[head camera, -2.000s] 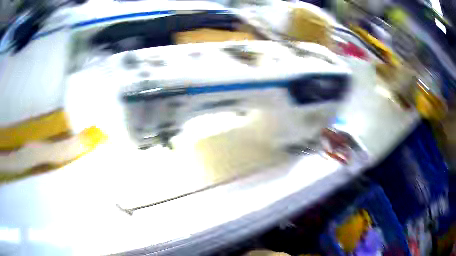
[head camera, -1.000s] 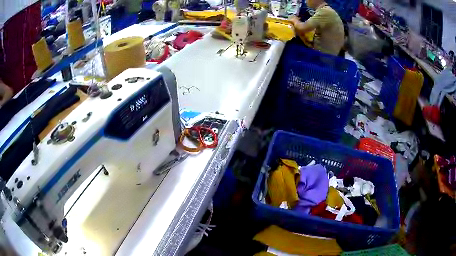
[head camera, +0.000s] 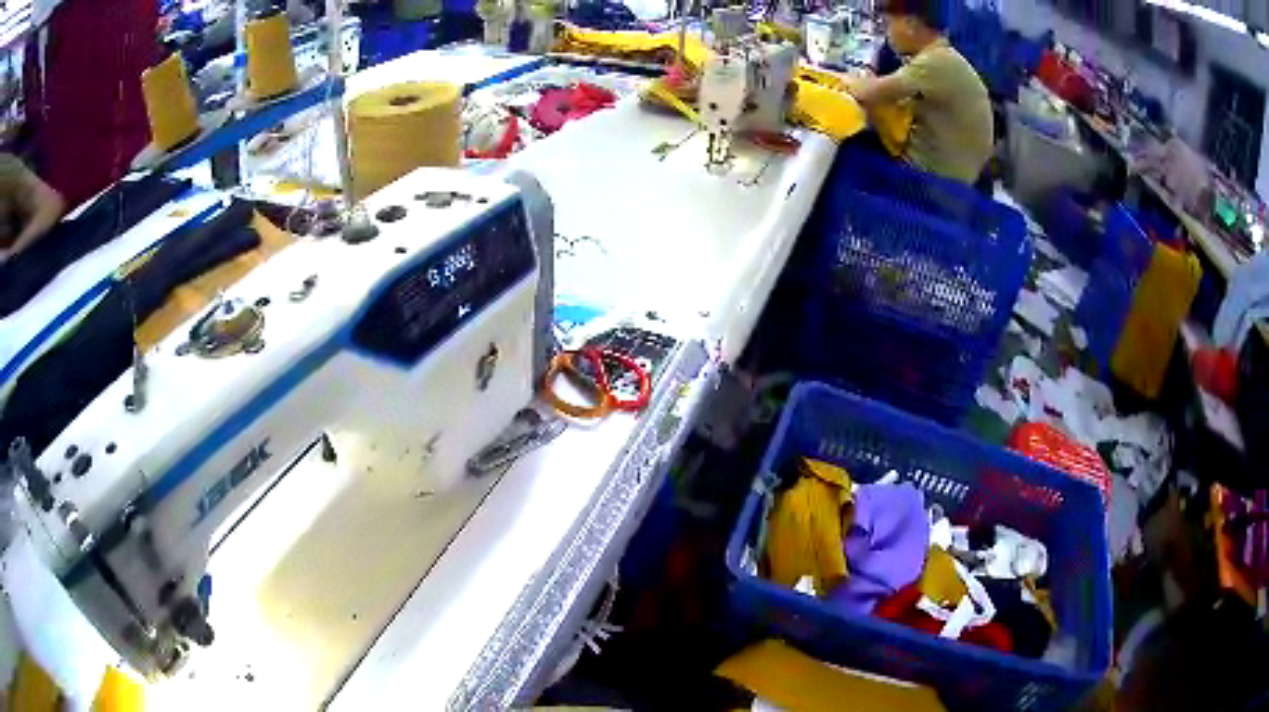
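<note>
Neither of my hands is in the picture. The white sewing machine (head camera: 278, 376) with a blue stripe and "JACK" lettering stands at the left, nearest me. Its needle and presser foot area (head camera: 167, 643) is at the lower left. The cream machine bed (head camera: 327, 556) lies under the arm. Pieces of mustard fabric (head camera: 120, 690) show at the lower left edge, partly cut off. Orange-red handled scissors (head camera: 578, 406) lie at the far end of the bed beside a silver metal tool (head camera: 515, 442).
A blue crate (head camera: 919, 654) right of the table holds mustard, purple, white and red scraps. Mustard pieces (head camera: 821, 682) lie below it. Another blue crate (head camera: 912, 299) stands behind. A mustard thread cone (head camera: 404, 136) stands behind the machine. A person (head camera: 946, 104) sits at another machine (head camera: 745, 86).
The blurred view has swung right from the machine and then steadied. Over the last second the machine and crate have shifted slightly right in the picture, and mustard fabric now shows at the lower left.
</note>
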